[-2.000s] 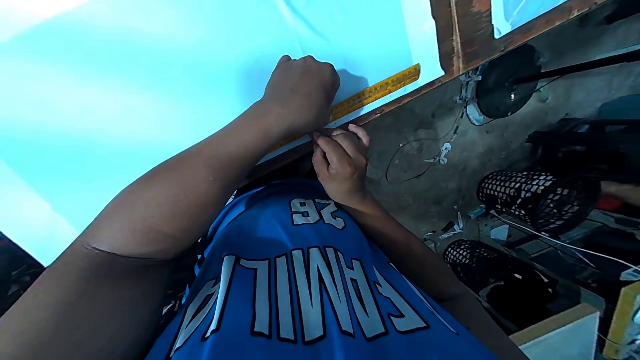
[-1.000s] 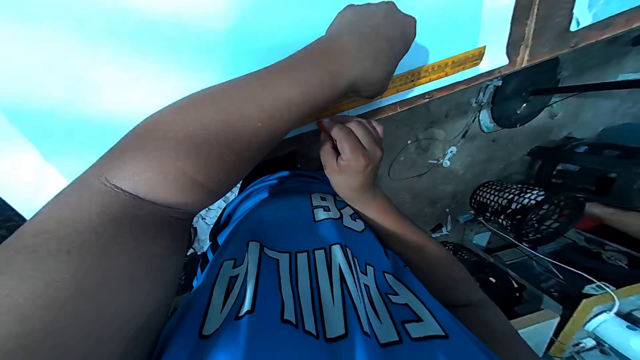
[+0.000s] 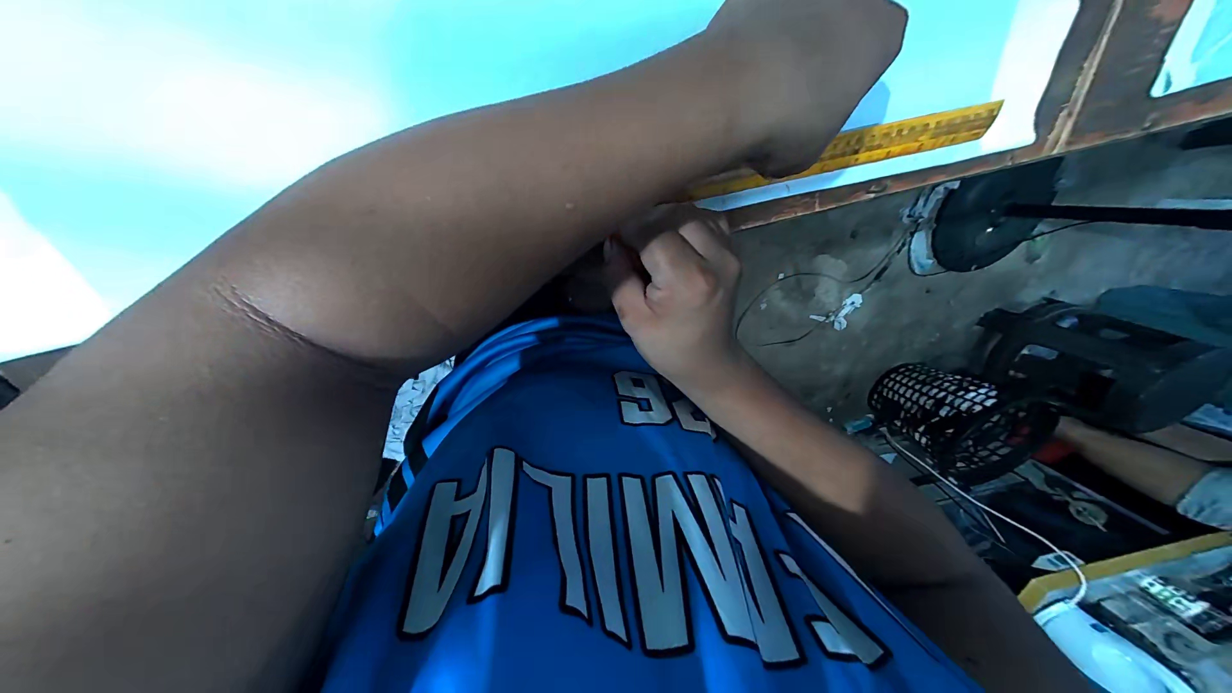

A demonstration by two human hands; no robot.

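Observation:
My left arm reaches across the view, and my left hand [image 3: 818, 87] rests over a yellow ruler [image 3: 914, 135] on a bright white-and-cyan surface. Its fingers are mostly hidden, and the top is close to the frame's upper edge. My right hand [image 3: 679, 279] is curled below the ruler, at the surface's worn brown edge and partly behind my left forearm. Whether anything sits between its fingertips is hidden. The ruler lies nearly parallel to that edge, its far end sticking out to the right of my left hand.
A blue jersey [image 3: 597, 539] with lettering covers my torso. At right are a black round base with a rod [image 3: 996, 217], a black perforated basket [image 3: 953, 414], loose wires, a dark machine-like object [image 3: 1088, 356] and another person's forearm [image 3: 1126, 457]. A yellow-edged box [image 3: 1116, 568] stands lower right.
The view has shifted. My right hand has moved left along the edge relative to the ruler's far end. A small reddish tip seen at its fingers one second ago is hidden now.

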